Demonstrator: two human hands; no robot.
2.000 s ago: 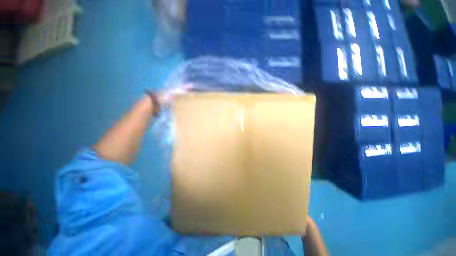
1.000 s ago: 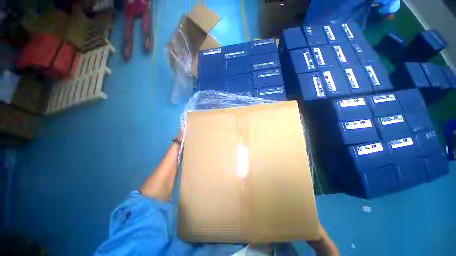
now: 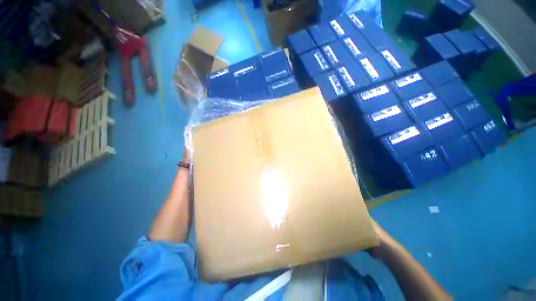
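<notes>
A large brown shipping carton (image 3: pixel 235 194) is held up in front of my body, its taped face towards me. Shiny packing tape (image 3: pixel 273 194) runs down its middle. A clear poly bag (image 3: pixel 220 109) sticks out at its far edge and along the sides. My left hand (image 3: pixel 188 147) is at the carton's left side, mostly hidden by it and the film. My right hand (image 3: pixel 379 240) holds the lower right corner, its fingers hidden behind the carton. Dark blue product boxes (image 3: pixel 385 114) with white labels stand in stacked blocks beyond and to the right.
An open empty carton (image 3: pixel 197 64) lies on the blue floor ahead. Red pallet jack forks (image 3: pixel 138 73) and a wooden pallet (image 3: pixel 82 135) are at the left, with red bins (image 3: pixel 41 117). More blue boxes (image 3: pixel 455 44) stand at the upper right. Another brown carton (image 3: pixel 291 23) is at the top.
The view has turned to the right and the carton now appears tilted. The blue blocks have shifted left in the picture. Both hands remain on the carton.
</notes>
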